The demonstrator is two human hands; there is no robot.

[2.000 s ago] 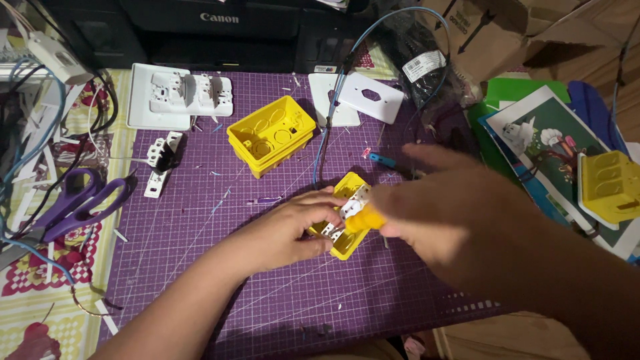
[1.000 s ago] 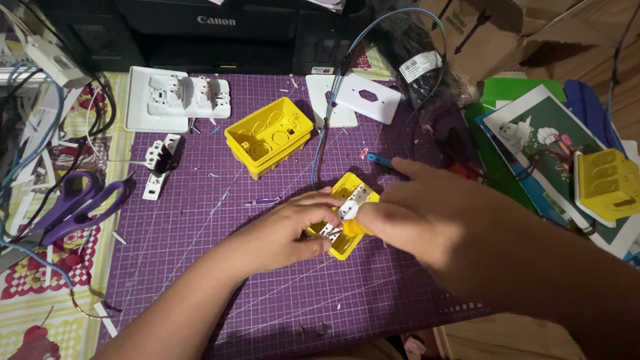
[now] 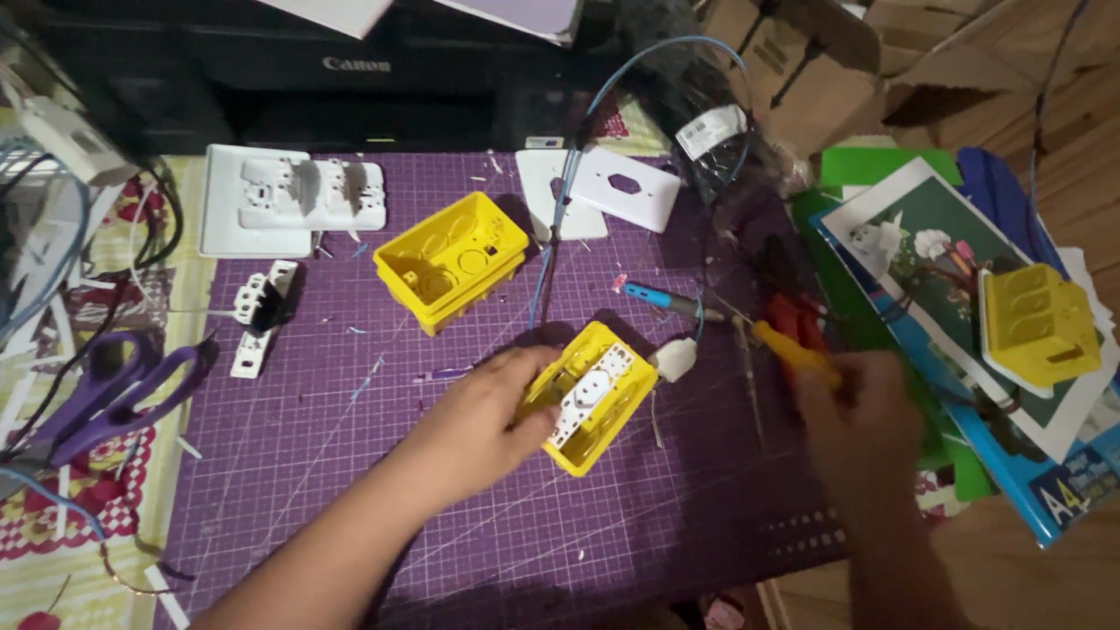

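Note:
My left hand (image 3: 494,420) grips the left side of a yellow plastic electrical box (image 3: 626,385). Inside the box, tilted across it, lies a white power socket module (image 3: 591,394) on its perforated mounting strip. Away to the right, my right hand (image 3: 862,429) holds a screwdriver with a yellow handle (image 3: 792,348), its shaft pointing up and left. That hand is somewhat blurred. A white plastic piece (image 3: 675,359) with a blue wire touches or lies close to the box's right corner. Beyond it rests a blue and grey pen-like tool (image 3: 663,299).
Stacked yellow boxes (image 3: 437,306), white cover plates (image 3: 626,188) and another white module (image 3: 260,319) lie on the purple cutting mat (image 3: 490,551). Purple scissors (image 3: 131,394) are at left, a black Canon printer (image 3: 350,96) behind. Papers at right carry another yellow box (image 3: 1041,324).
My right hand has moved right, away from the yellow box, with the screwdriver still in it. My left hand has stayed on the box.

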